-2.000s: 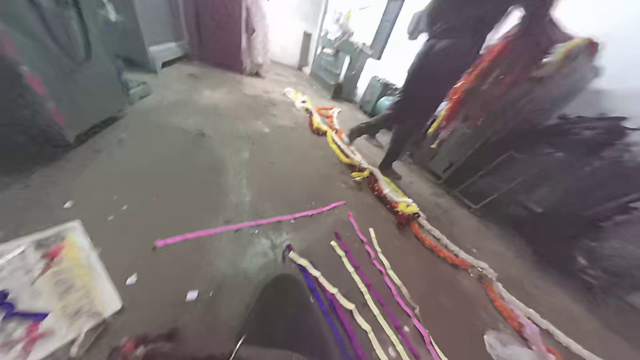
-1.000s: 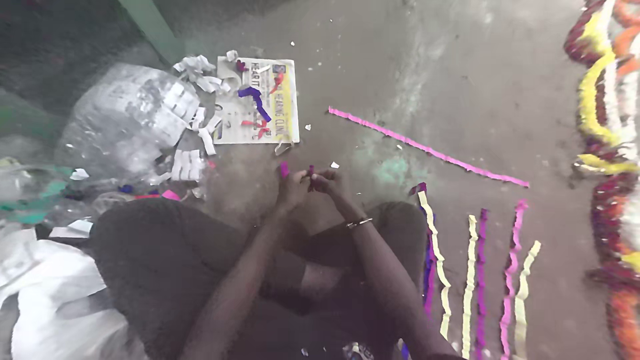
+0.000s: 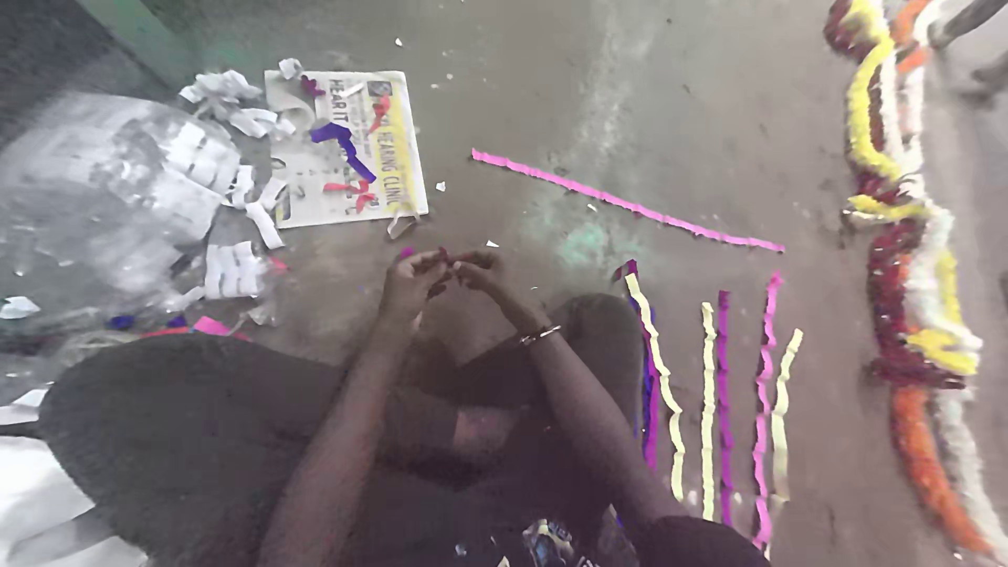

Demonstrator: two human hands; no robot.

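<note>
My left hand and my right hand meet above my crossed legs, fingertips close together. Between them is something small and dark red, too blurred to name; a bit of magenta shows at my left hand. A pink crepe-like strip lies slantwise on the floor beyond the hands. To the right of my knee lie several crinkled strips side by side: a cream strip, a purple strip, a pink strip, another cream strip, and at the left a cream one over purple and blue.
A printed sheet with blue and red scraps lies ahead on the left. Beside it are white paper pieces and a large clear plastic bag. Thick garlands in yellow, white, dark red and orange run down the right side. Part of a person's limb shows top right.
The view has swung down from the room to my lap and the floor since the oldest frame. Over the last second, both hands have stayed together above my lap.
</note>
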